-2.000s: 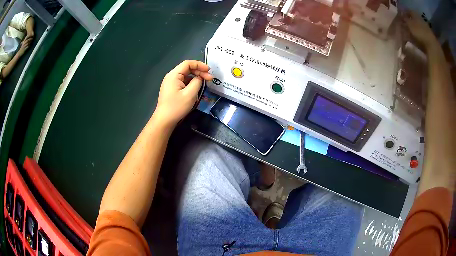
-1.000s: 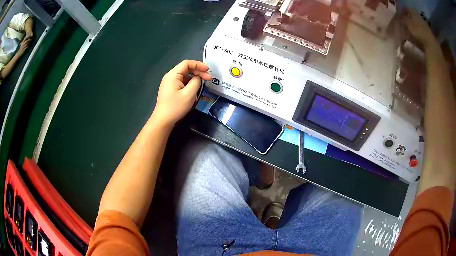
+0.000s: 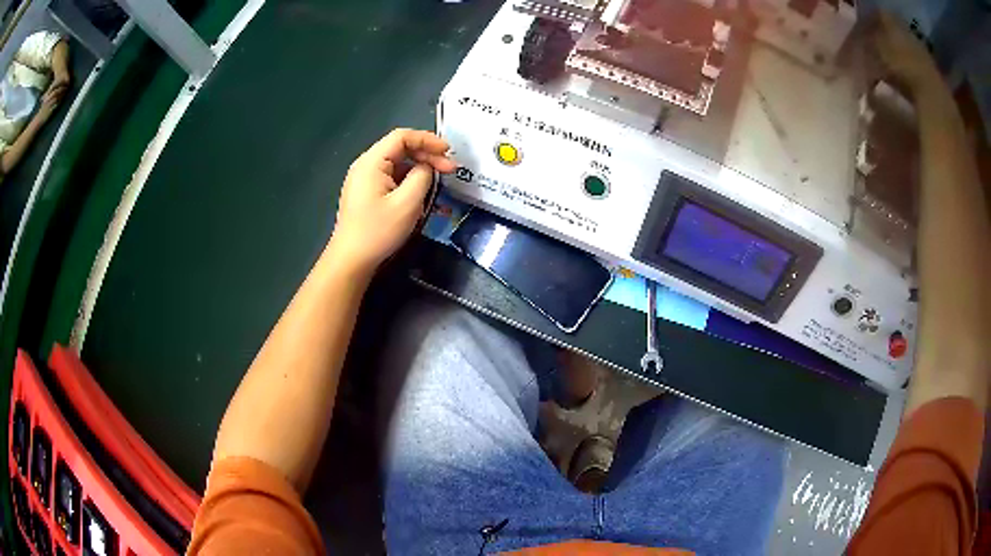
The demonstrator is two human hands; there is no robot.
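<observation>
The white benchtop machine (image 3: pixel 543 174) stands in front of me, with a lit touchscreen (image 3: pixel 726 248), a yellow button (image 3: pixel 507 153) and a green button (image 3: pixel 594 185) on its sloped front. My left hand (image 3: pixel 386 196) is at the machine's left front corner, fingers curled and thumb near the fingertips; whether it pinches anything cannot be made out. A dark fixture (image 3: pixel 652 54) with a black knob (image 3: pixel 544 49) sits on the machine top. My right hand (image 3: pixel 900 54) reaches to the far right back of the machine; it is blurred and its fingers are unclear.
A smartphone (image 3: pixel 532 268) and a wrench (image 3: pixel 651 331) lie under the machine's front edge, over blue sheets (image 3: pixel 679 308). Red trays (image 3: pixel 65 467) stand at lower left. Another person's arm (image 3: pixel 46 109) shows at upper left beyond a metal frame (image 3: pixel 174 38).
The machine appears shifted slightly left and up in the picture. Both hands keep nearly the same pose and place.
</observation>
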